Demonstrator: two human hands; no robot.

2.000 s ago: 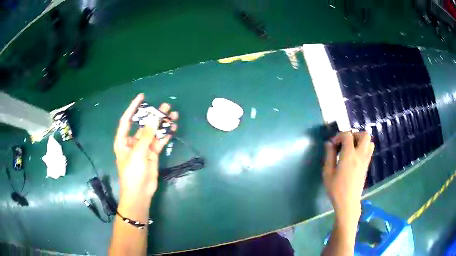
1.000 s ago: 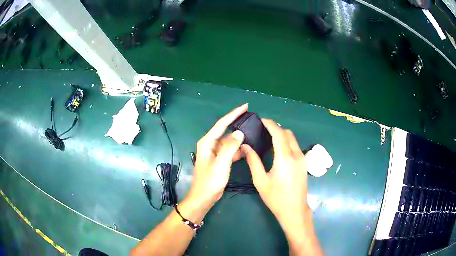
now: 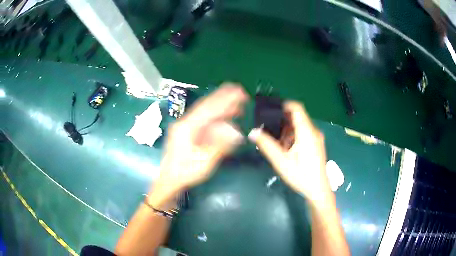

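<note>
A matte black adapter case [image 3: 269, 114] is held up over the bench's far edge, near the middle of the view. My right hand [image 3: 295, 150] grips it from the right, with the thumb along its near side. My left hand [image 3: 205, 135] is blurred, to the left of the case, its fingers apart and a gap between it and the case. A dark bundled cord [image 3: 242, 159] shows dimly below and between my hands. What is inside the case cannot be seen.
A circuit board [image 3: 177, 102] lies by the pale post [image 3: 125, 47], near a white scrap [image 3: 147, 125]. A half-built adapter [image 3: 98, 96] with a cord [image 3: 74, 132] is at left. A white pad [image 3: 334, 175] and tray of black covers [image 3: 434, 210] are at right. The conveyor [image 3: 280, 55] carries dark parts.
My right hand first reached to the covers, then both hands met on the black case. Now my left hand has come off it and my right hand keeps it. The view has shifted left.
</note>
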